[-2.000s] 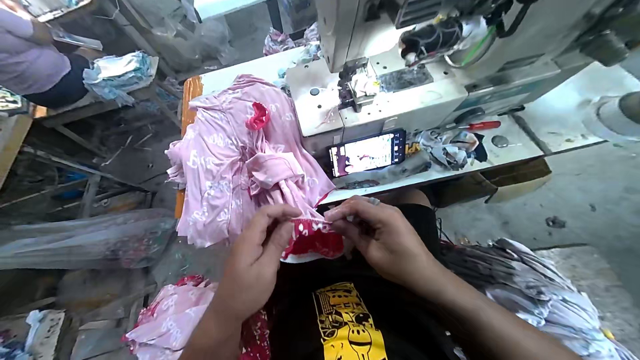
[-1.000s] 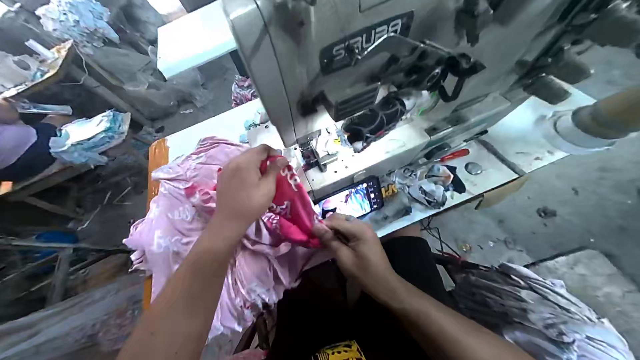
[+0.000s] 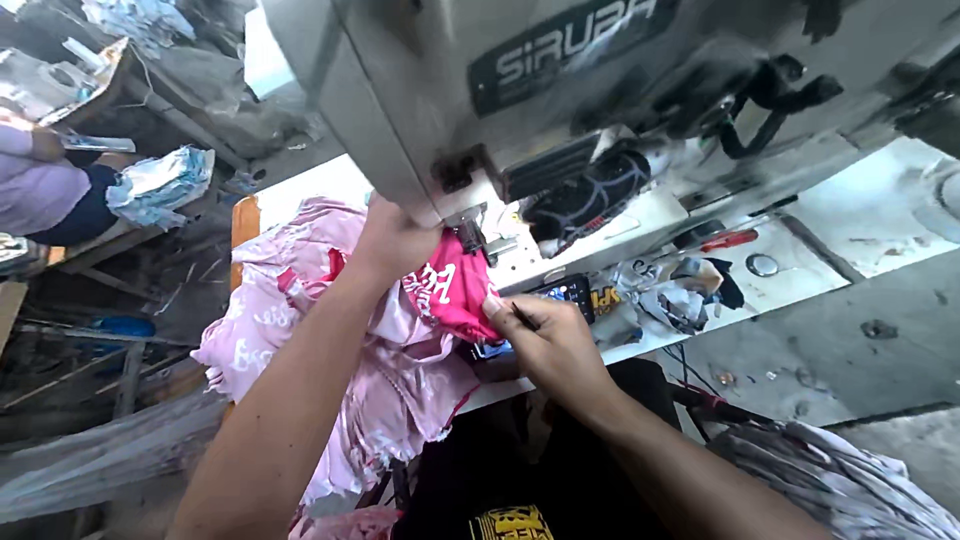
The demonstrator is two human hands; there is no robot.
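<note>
Dark pink printed fabric (image 3: 466, 289) lies partly under the needle and presser foot (image 3: 471, 234) of a Siruba sewing machine (image 3: 420, 97). My left hand (image 3: 397, 238) rests on the cloth just left of the foot, its fingers partly hidden by the machine head. My right hand (image 3: 541, 330) pinches the near right edge of the dark pink fabric between thumb and fingers, with a small dark tool (image 3: 525, 316) showing in the hand. A heap of light pink printed garments (image 3: 277, 300) spreads over the left part of the table, under my left forearm.
A smartphone (image 3: 571, 291) lies partly behind my right hand. Farther right are fabric scraps (image 3: 675, 296) and a red-handled tool (image 3: 729, 240). Grey cloth (image 3: 817, 472) is piled at the lower right. At the left, a person (image 3: 45, 180) sits by a stack of light blue cloth (image 3: 161, 186).
The dark pink fabric, near my lap two seconds ago, is now at the presser foot, and both hands have moved up to the machine with it. The view has moved closer to the machine.
</note>
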